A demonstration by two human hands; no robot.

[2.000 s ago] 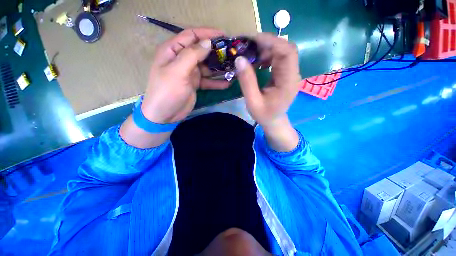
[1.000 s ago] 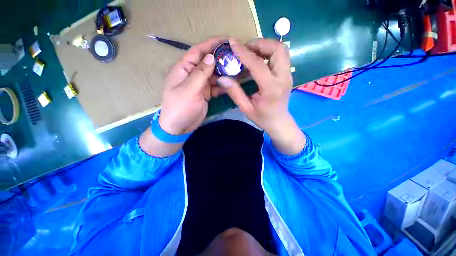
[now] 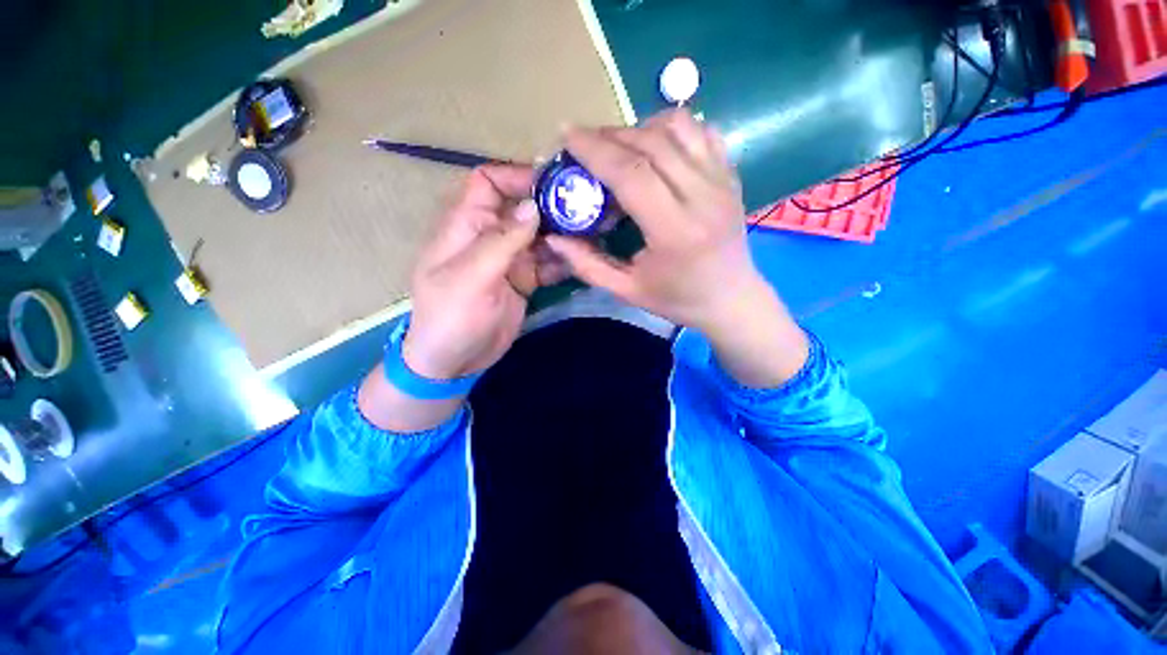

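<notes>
A round dark watch case [image 3: 572, 198] with a bright reflecting face is held up between both hands, above the mat's near edge. My left hand [image 3: 476, 250] grips its left side with thumb and fingers. My right hand [image 3: 672, 211] holds its right side, fingers over the top and thumb below. The fingers hide its rim. Dark tweezers [image 3: 429, 152] lie on the tan mat [image 3: 371, 230] beyond my left hand. An open watch case [image 3: 270, 113] with a silver battery lies at the mat's far left, touching a dark disc with a pale centre [image 3: 257, 181].
Several small batteries [image 3: 132, 310] lie left of the mat, near a tape roll [image 3: 41, 334] and white spools [image 3: 50, 429]. A white charging puck [image 3: 680, 79] is right of the mat. A red tray [image 3: 838, 202] sits at the bench edge. White boxes [image 3: 1079, 482] stand lower right.
The opened case with parts showing is now a closed-looking round unit with its shiny face up. My hands have closed around it. The camera view has shifted.
</notes>
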